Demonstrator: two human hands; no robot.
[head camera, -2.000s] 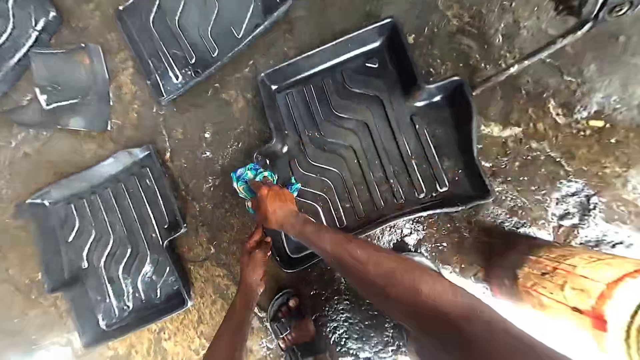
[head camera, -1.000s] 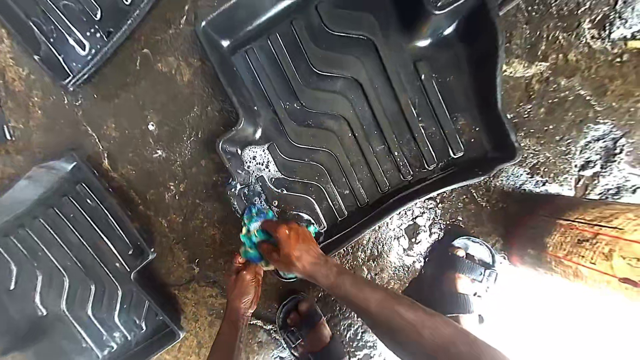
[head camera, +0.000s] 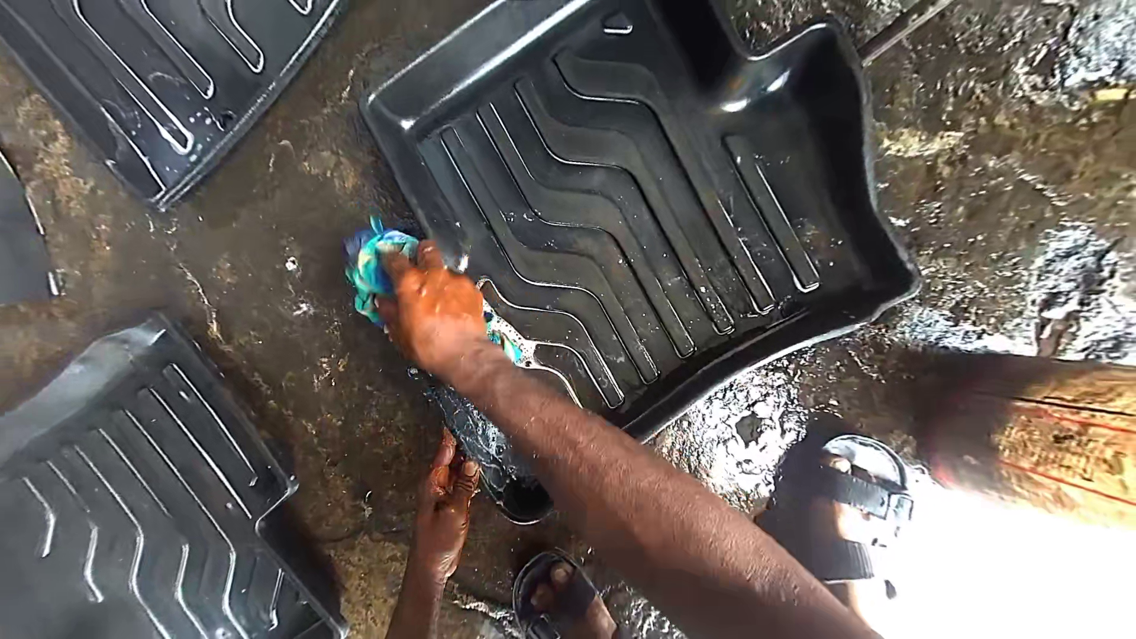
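A black ribbed car floor mat (head camera: 568, 213) with raised edges lies on the wet ground in front of me. My right hand (head camera: 435, 306) is closed on a wet, crumpled blue-green patterned cloth (head camera: 377, 266) at the mat's left edge. Part of that cloth shows beyond the hand, over the ribs, where some suds sit. Below it, my left hand (head camera: 451, 497) is at the mat's lower left edge with its fingers bent; whether they grip the edge cannot be told. My right forearm hides part of the mat's lower edge.
More black floor mats lie at the upper left (head camera: 169, 80), the lower left (head camera: 133, 497) and the far left edge (head camera: 19, 235). My sandalled feet (head camera: 564, 599) (head camera: 843, 506) are at the bottom. A worn wooden post or log (head camera: 1047, 426) is at the right. A thin rod touches the view's top right.
My right hand has moved with the cloth up and left along the mat's edge, away from my left hand. The suds seen at the mat's left corner a second ago are largely gone or covered.
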